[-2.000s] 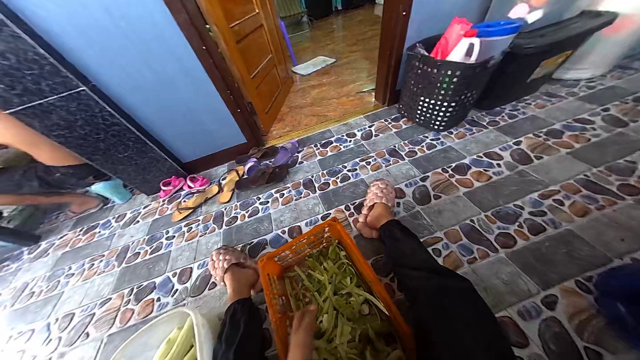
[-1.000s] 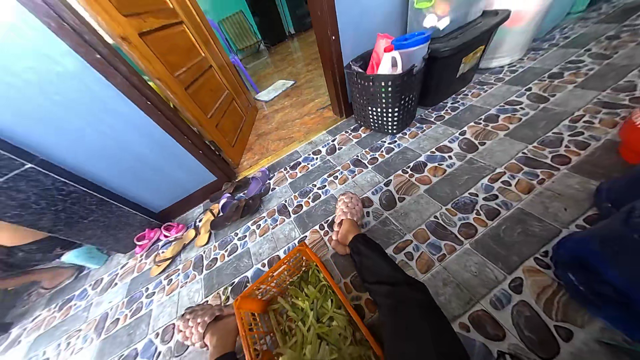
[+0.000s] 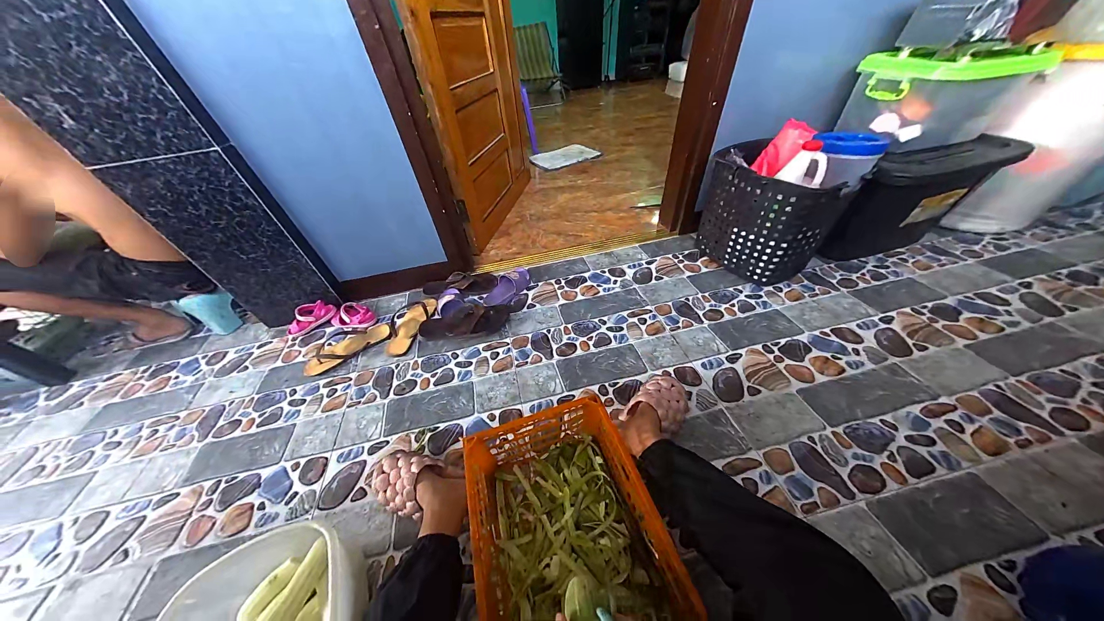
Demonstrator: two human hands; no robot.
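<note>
An orange plastic basket [image 3: 479, 517] stands between my legs, filled with long green vegetable peelings [image 3: 565, 517]. At its near end, on the bottom edge of the view, shows the tip of a pale green vegetable [image 3: 582, 597]. A sliver of skin lies beside it, with a small light blue thing [image 3: 604, 614] to its right; which hand the skin belongs to cannot be told. The rest of both hands is cut off, so their grip is hidden. At bottom left, a white tub [image 3: 345, 569] holds several pale, long peeled vegetables [image 3: 297, 586].
My feet wear pink woven slippers [image 3: 660, 401] on either side of the basket. Sandals [image 3: 349, 349] lie near the open wooden door [image 3: 474, 112]. A black perforated basket [image 3: 763, 220] and lidded bins [image 3: 914, 207] line the right wall. Another person's leg [image 3: 103, 310] is at left.
A hand over the peelings two seconds ago is out of sight, and the pale green vegetable's tip now shows at the bottom edge. The view has shifted noticeably.
</note>
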